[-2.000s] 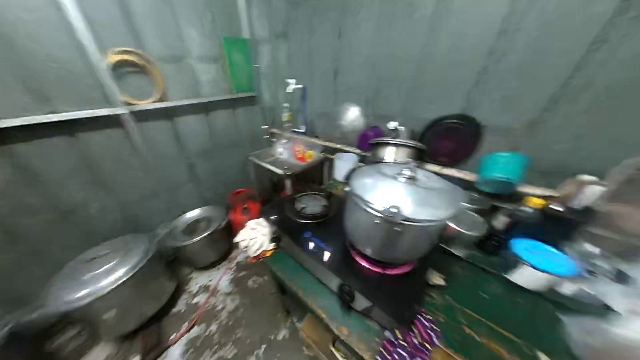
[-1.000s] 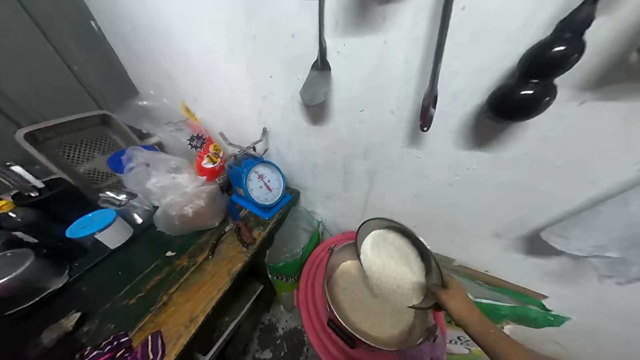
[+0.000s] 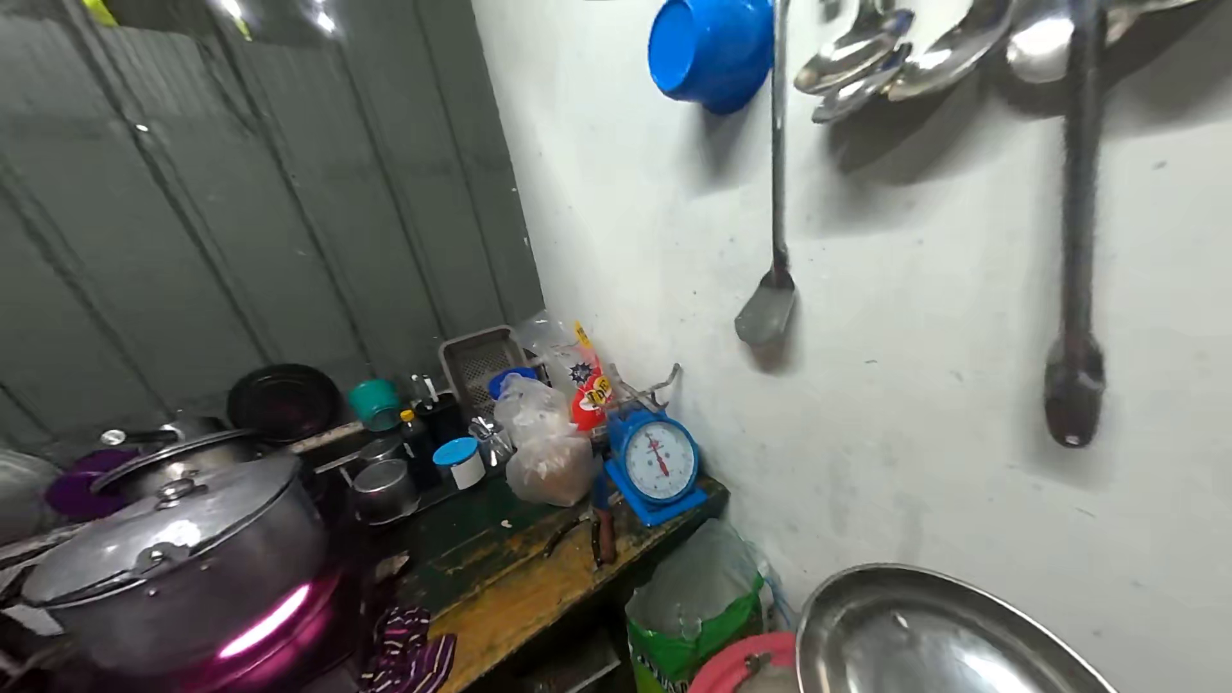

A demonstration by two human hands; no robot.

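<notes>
Neither my left hand nor my right hand shows in the head view. At the bottom right a shiny metal bowl or lid (image 3: 938, 640) is tilted, cut off by the frame edge; what holds it is hidden. Beside and partly behind it, the rim of a pink tub (image 3: 741, 658) shows. To the left stands an open green and clear sack (image 3: 698, 602). A blue dial scale (image 3: 659, 457) sits at the table's corner. At the far left is a large lidded aluminium pot (image 3: 217, 568) with a magenta glow along its lower side.
The wooden table (image 3: 525, 616) bears pliers (image 3: 602, 534), knotted plastic bags (image 3: 549, 467), a blue-lidded container (image 3: 459, 462), a small metal pot (image 3: 385, 489) and a striped cloth (image 3: 409, 654). A spatula (image 3: 767, 310), ladles (image 3: 953, 58) and a blue plastic cup (image 3: 710, 53) hang on the white wall.
The view has swung left and up since one second ago. A hand was then holding a metal bowl of pale grains or powder over the pink tub; that hand is out of view.
</notes>
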